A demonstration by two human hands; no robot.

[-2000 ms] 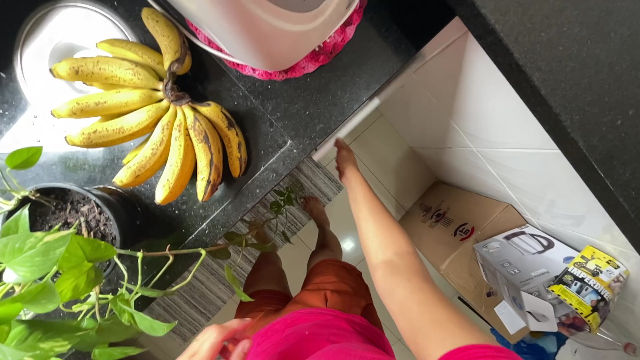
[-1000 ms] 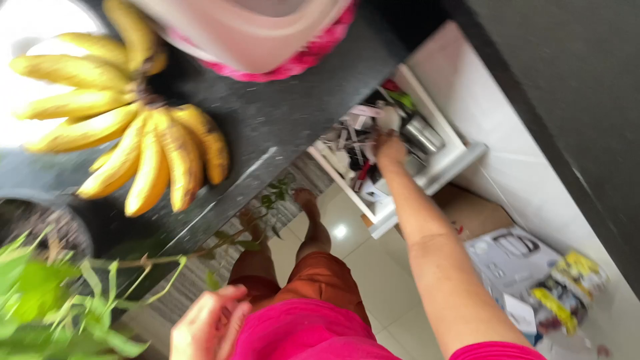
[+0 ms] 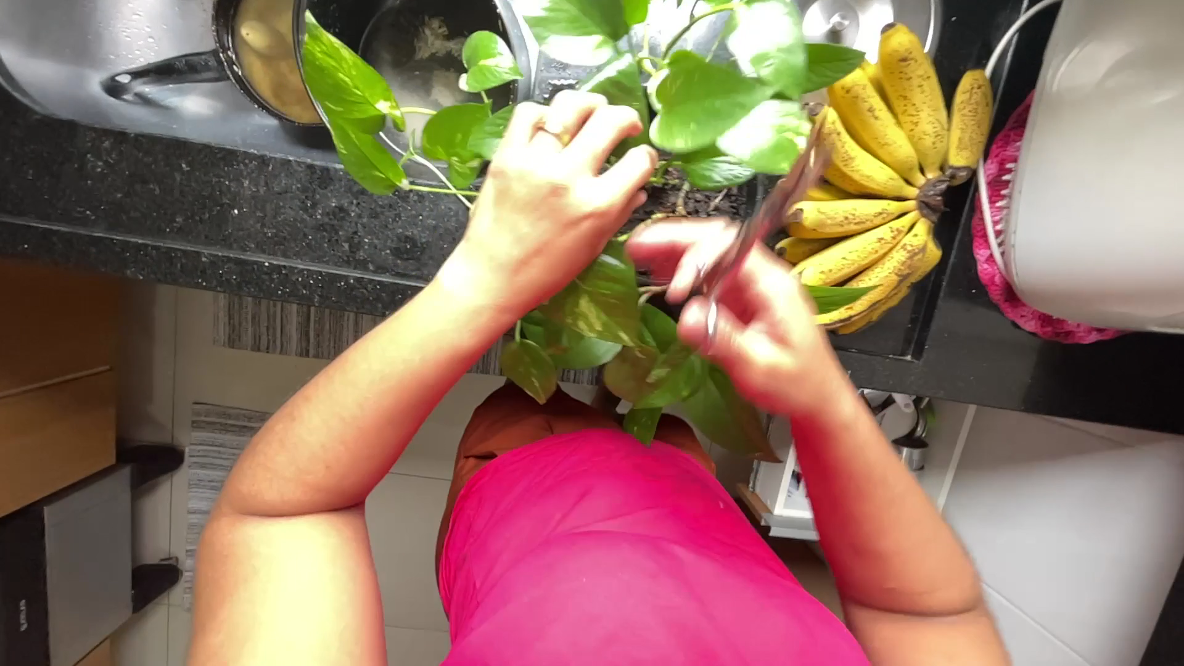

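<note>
A pothos plant with green, partly variegated leaves [image 3: 708, 102] grows from dark soil [image 3: 708, 202] at the counter's edge. Among its stems lies my left hand [image 3: 564, 176], fingers curled at the leaves; whether it grips a stem is hidden. To its right my right hand [image 3: 740, 310] is closed around a blurred, slim, dark reddish tool [image 3: 777, 208], which looks like scissors and points up toward the bananas. More leaves [image 3: 601, 301] trail over the counter edge below both hands. The pot itself is mostly covered.
A bunch of spotted bananas [image 3: 865, 217] lies right of the plant. Beyond it a white appliance [image 3: 1101, 166] stands on a pink crocheted mat [image 3: 1004, 222]. A steel sink [image 3: 120, 55] with a handled pot [image 3: 268, 55] is at the upper left. Below the counter, a drawer [image 3: 791, 495] stands open.
The drawer was pulled out, and my right hand reached into it; now that hand is at the plant with a tool. My left hand has moved up to the leaves. The view has swung left.
</note>
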